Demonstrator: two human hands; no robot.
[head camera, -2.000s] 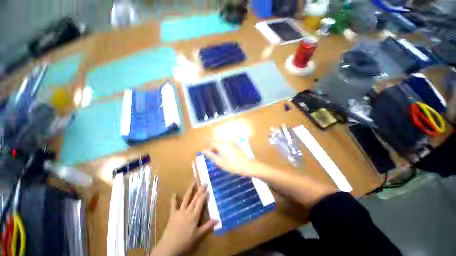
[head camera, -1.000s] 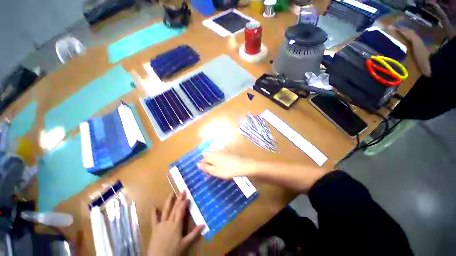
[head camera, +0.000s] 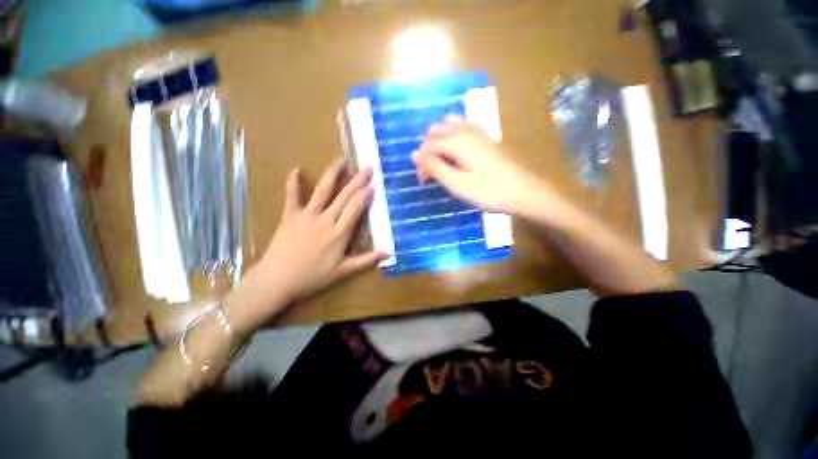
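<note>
A blue solar cell panel (head camera: 422, 215) with pale lines lies on the brown bench in front of me. White strips (head camera: 374, 193) lie along its left and right sides. My left hand (head camera: 325, 224) is bare, with fingers spread and fingertips at the left white strip. My right hand (head camera: 462, 161) is bare, over the upper middle of the panel, fingers curled and close together. Blur hides whether its fingertips pinch anything. No tool shows in either hand.
A long ribbon pile (head camera: 202, 179), a white strip (head camera: 154, 215) and a small dark cell strip (head camera: 175, 82) lie left. A short ribbon pile (head camera: 587, 121) and another white strip (head camera: 646, 170) lie right. Iron stand sponge (head camera: 695, 87) at upper right.
The view has tilted down and turned, so the back of the bench has left the picture. My right hand's fingers are more curled over the panel. My left hand stays at its left edge.
</note>
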